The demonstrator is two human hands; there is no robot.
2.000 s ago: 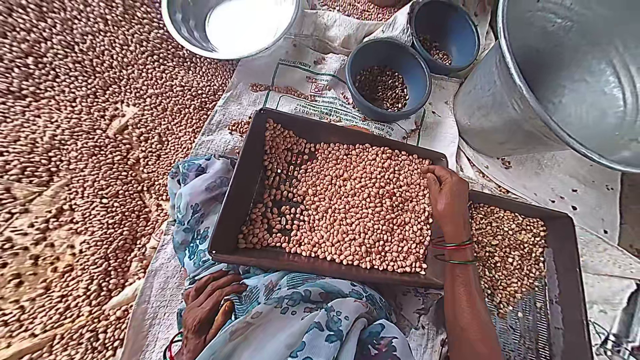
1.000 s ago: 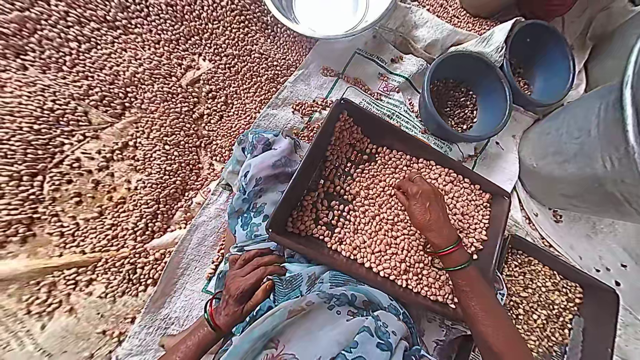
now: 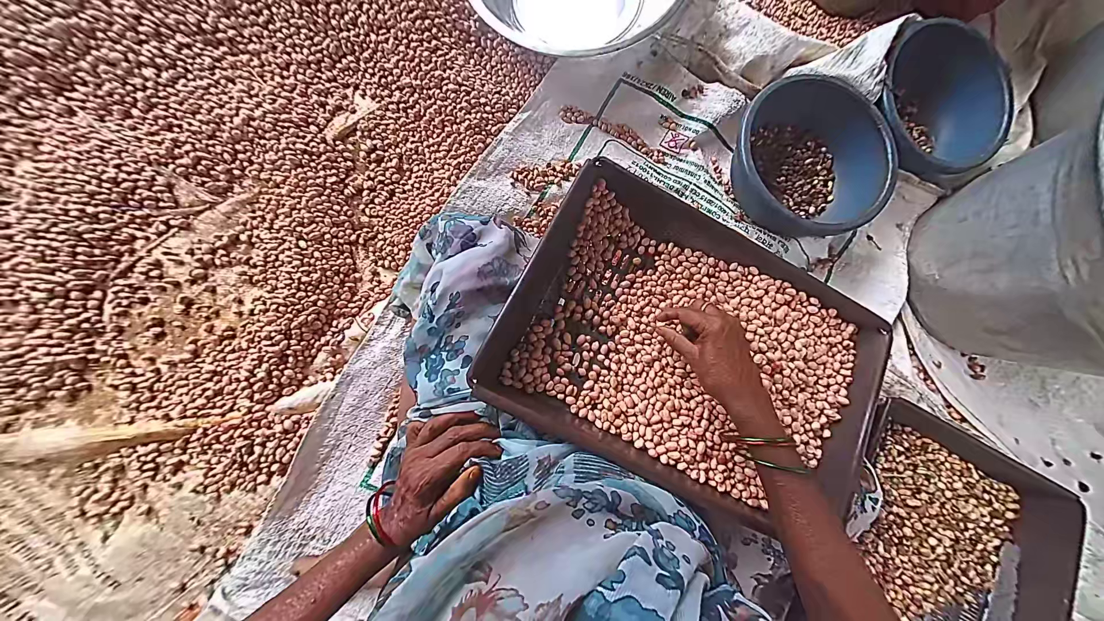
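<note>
A dark rectangular tray (image 3: 509,392) lies tilted across my lap, filled with pinkish-brown nuts or seeds (image 3: 655,405). My right hand (image 3: 711,349) is over the middle of them, thumb and fingers bent close to the surface; whether a nut is between the fingertips cannot be told. My left hand (image 3: 440,474) rests on the blue floral cloth (image 3: 552,552) over my leg, left of the tray, holding nothing. Bangles are on both wrists. At the lower right a second dark tray (image 3: 1048,552) holds smaller, mixed yellowish-brown pieces (image 3: 936,509), partly hidden by my right forearm.
Two blue bowls (image 3: 815,95) (image 3: 949,95) with dark bits inside stand beyond the tray on a white printed sack (image 3: 517,147). A large metal vessel (image 3: 1009,250) is at the right, a shiny metal basin (image 3: 578,26) at the top. Nuts cover the floor (image 3: 216,172) at the left.
My right hand has moved from the tray's right edge to the middle of the nuts. My left hand has stayed on the cloth. The view has shifted.
</note>
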